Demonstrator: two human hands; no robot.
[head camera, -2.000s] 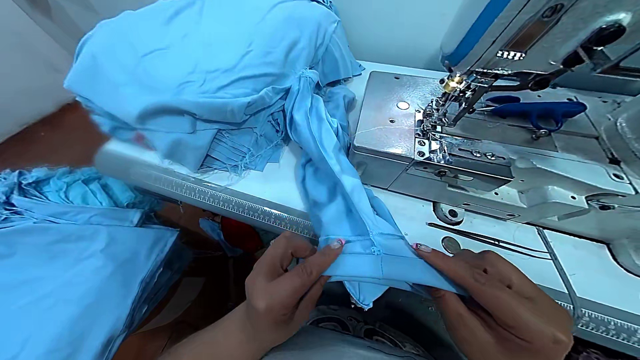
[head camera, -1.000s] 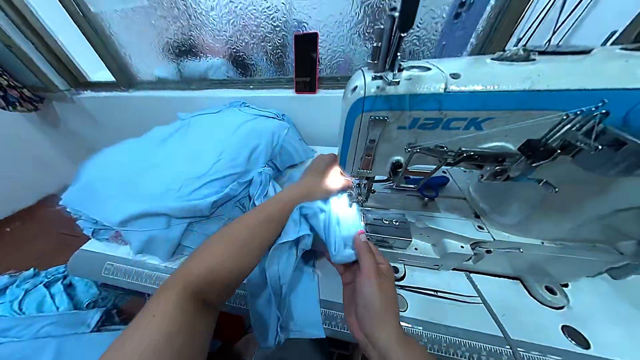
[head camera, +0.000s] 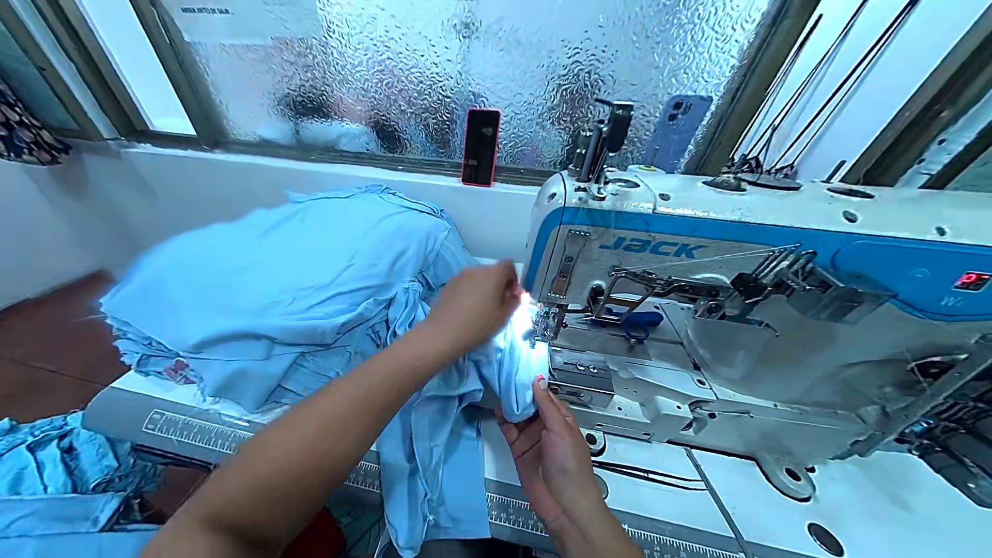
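A light blue garment (head camera: 442, 457) lies partly under the needle area of a Jack industrial sewing machine (head camera: 666, 263) and hangs over the table's front edge. My left hand (head camera: 480, 298) is raised beside the lit needle area, above the cloth; its fingertips are bent together, and glare hides whether they hold anything. Below it, my right hand (head camera: 546, 442) grips the folded edge of the garment between thumb and fingers, just left of the machine bed. Blue-handled snips (head camera: 632, 322) lie on the bed behind the needle area.
A large pile of light blue garments (head camera: 294, 271) covers the table's left part. More blue cloth (head camera: 66, 480) lies lower left. Tweezers (head camera: 651, 474) rest on the table before the machine. A phone (head camera: 481, 147) leans at the window; a measuring tape (head camera: 194, 430) runs along the front edge.
Two seconds ago both hands held the garment's band at the table's front edge; the cloth is now at the needle area. Since one second ago my left hand has lifted off the cloth. The view has tilted up.
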